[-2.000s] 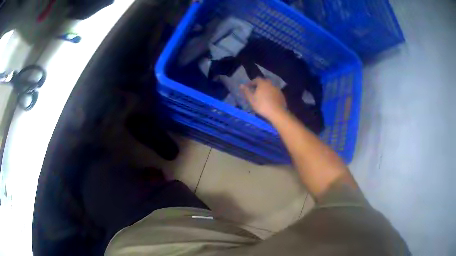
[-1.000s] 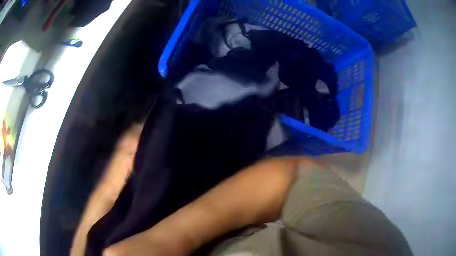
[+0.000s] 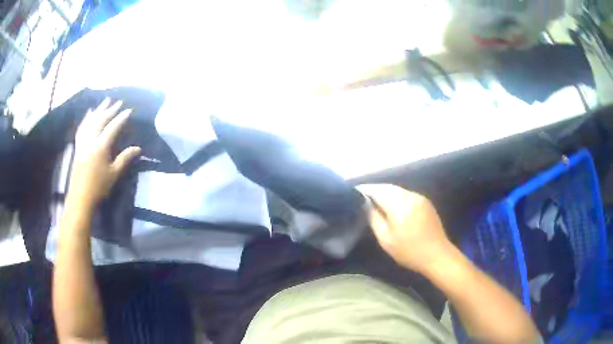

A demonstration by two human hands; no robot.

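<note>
A dark garment panel [image 3: 269,158] with light blue-grey pieces [image 3: 201,195] lies across the white table's front edge and hangs over it. A narrow dark strip [image 3: 201,223] crosses the pale part. My left hand [image 3: 101,151] lies on the dark cloth at the left, fingers spread, pressing it flat. My right hand [image 3: 403,225] grips the right end of the dark cloth just in front of the table edge. The fingertips of my right hand are partly hidden by the cloth.
The white table [image 3: 403,127] is overexposed by bright light. Blurred black-handled shears [image 3: 430,74] lie at the back right, with dark cloth pieces [image 3: 538,70] beyond them. A blue basket [image 3: 514,248] holding dark and pale pieces stands at the lower right.
The view has swung from the basket to the table. The dark cloth, over my lap and the basket's edge a second before, now lies partly on the table with both hands on it.
</note>
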